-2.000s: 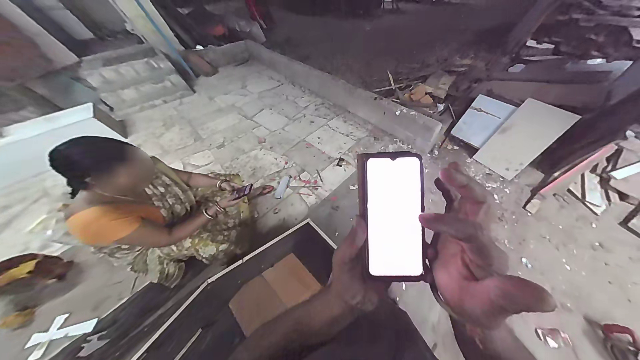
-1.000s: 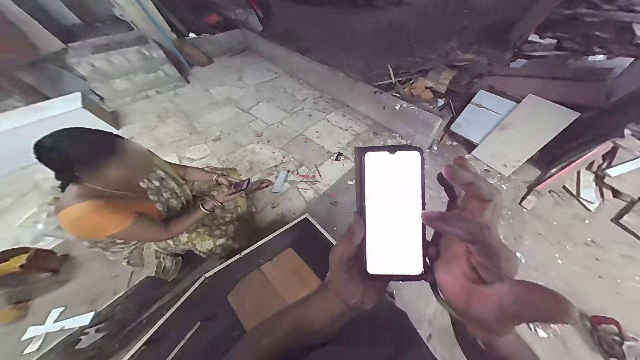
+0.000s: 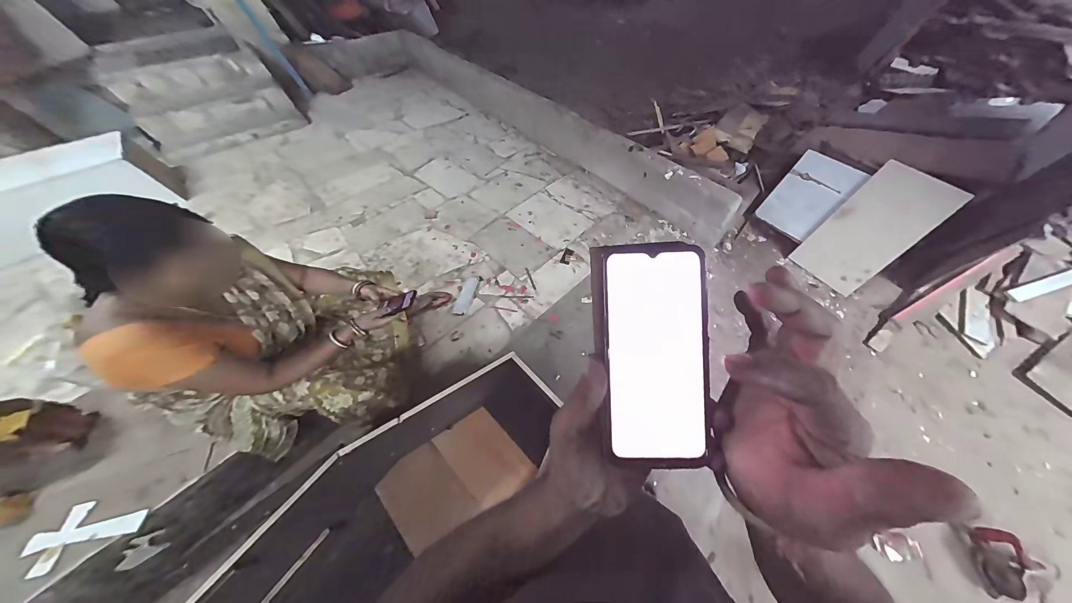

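A smartphone point(image 3: 657, 356) in a dark folding case stands upright near the middle of the view, its screen bright white. My left hand point(image 3: 590, 456) grips its lower left side, the thumb along the edge. Just right of the phone, my right hand point(image 3: 804, 427) is turned partly palm up with bent, spread fingers, holding nothing visible. Whether its fingers touch the phone's edge cannot be told. Beneath my left forearm lies a piece of brown cardboard point(image 3: 456, 477) on a dark panel with a pale edge point(image 3: 335, 456).
A person point(image 3: 243, 335) sits on the floor at left, holding a phone point(image 3: 398, 303). Two flat boards point(image 3: 883, 226) point(image 3: 808, 193) lie at upper right beside wood scraps point(image 3: 976, 318). A low ledge point(image 3: 578, 138) crosses behind. White strips point(image 3: 84, 532) form a cross at lower left.
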